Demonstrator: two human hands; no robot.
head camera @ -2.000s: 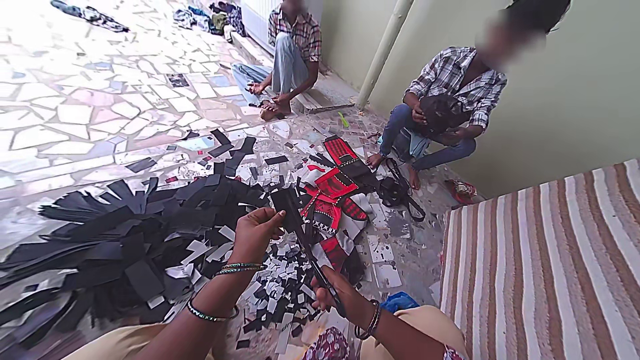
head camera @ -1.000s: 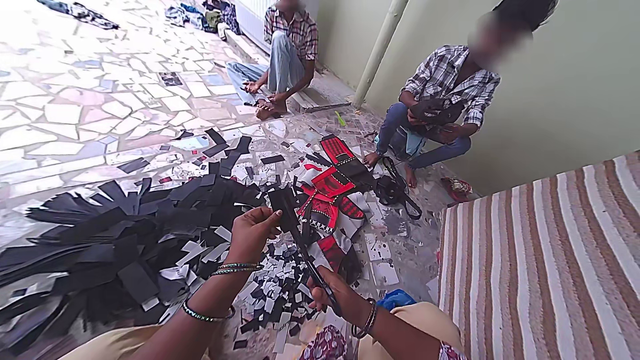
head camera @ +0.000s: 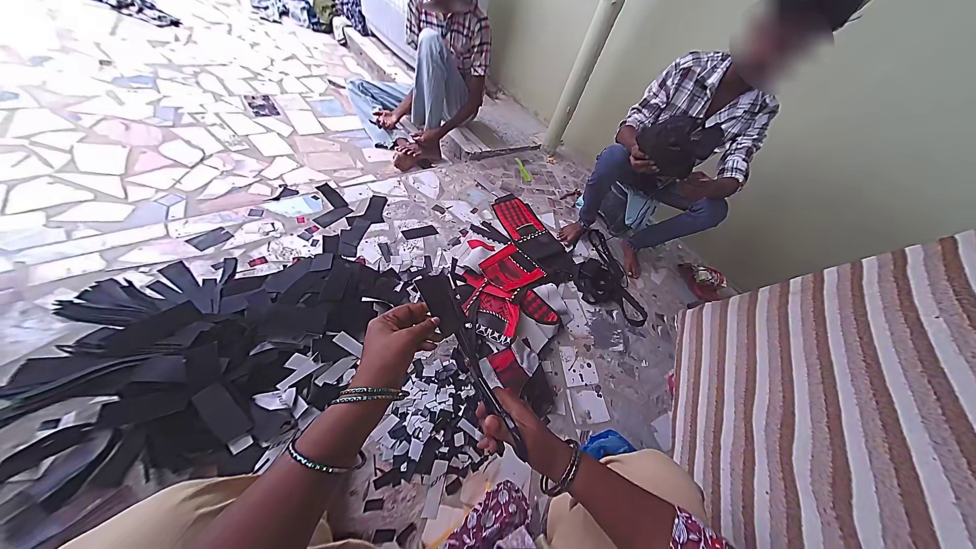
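Note:
Between its thumb and fingers my left hand point(head camera: 396, 339) pinches a dark strip of material point(head camera: 440, 301), held up in front of me. My right hand point(head camera: 515, 431) grips a pair of long dark scissors point(head camera: 482, 377), whose blades point up and away toward the strip. Whether the blades are parted is hard to tell. Below both hands lies a heap of small black and white cut pieces point(head camera: 435, 412). A large pile of black strips point(head camera: 206, 351) spreads to the left. Just beyond the hands are red and black patterned pieces point(head camera: 511, 267).
A person point(head camera: 686, 152) in a checked shirt sits at the right wall holding a black item. Another person point(head camera: 446, 76) sits farther back by a step. Black straps point(head camera: 602, 282) lie on the stone floor. A striped cloth-covered surface point(head camera: 823, 381) stands at the right.

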